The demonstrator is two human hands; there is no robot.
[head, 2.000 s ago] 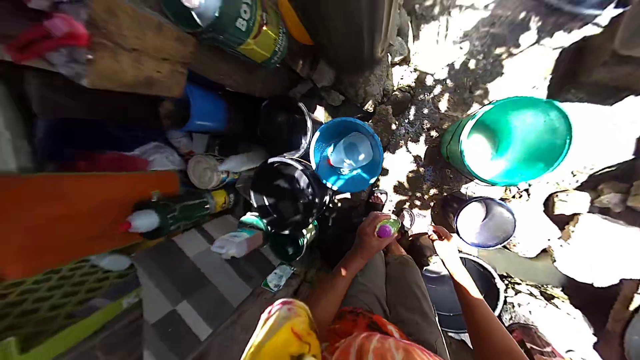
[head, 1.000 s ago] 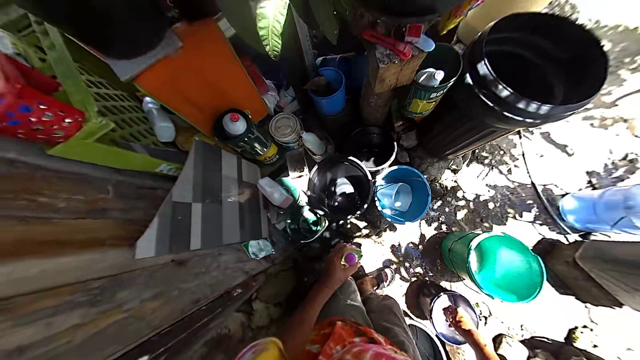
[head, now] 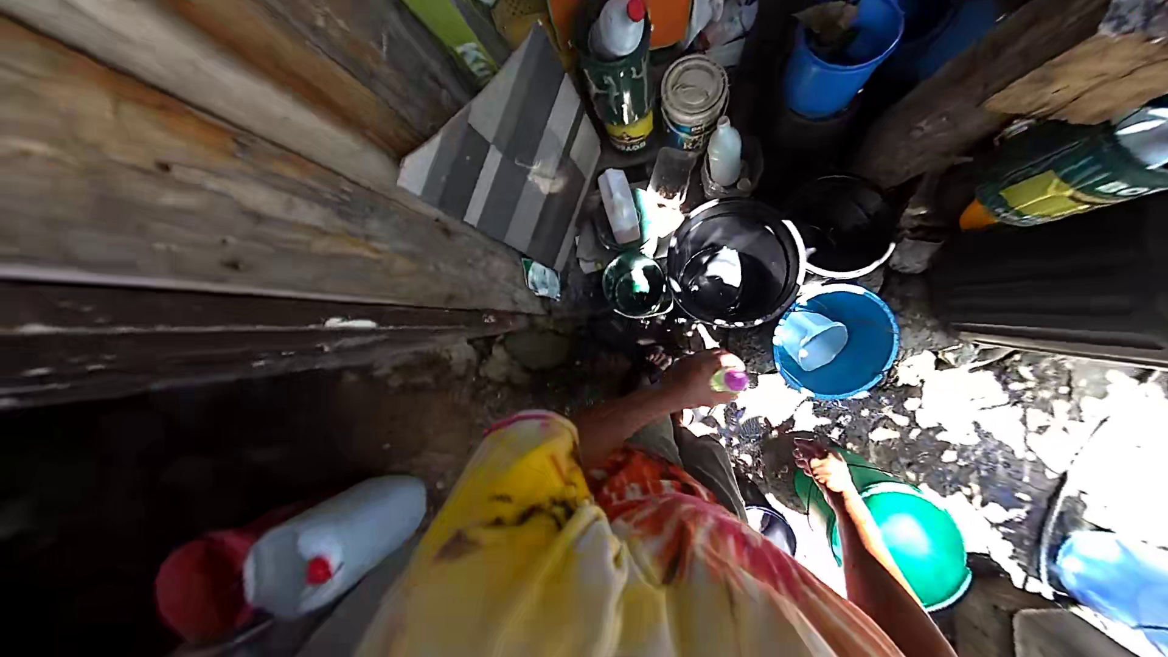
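Note:
My left hand (head: 701, 378) is closed around a small bottle with a purple cap (head: 733, 380), in front of my body. My right hand (head: 824, 467) reaches out over the rim of a green plastic basin (head: 917, 538); the fingers look apart and nothing shows in them. Between and beyond my hands stands a blue plastic basin (head: 867, 338) with a light blue dipper (head: 812, 339) in it. Left of it are a large black basin (head: 737, 265) and a small dark green container (head: 636, 285). A dark bucket (head: 769, 527) is partly hidden below my right forearm.
A wooden plank wall (head: 228, 201) runs along the left. Behind the basins stand a lidded paint can (head: 693, 91), a white bottle (head: 724, 155) and a blue bucket (head: 835, 64). A white jug (head: 342, 543) lies at lower left. A large dark bin (head: 1049, 283) is at right.
The view has turned strongly. My right hand, by the dark bucket a second ago, is now at the green basin. My left hand still holds the purple-capped bottle.

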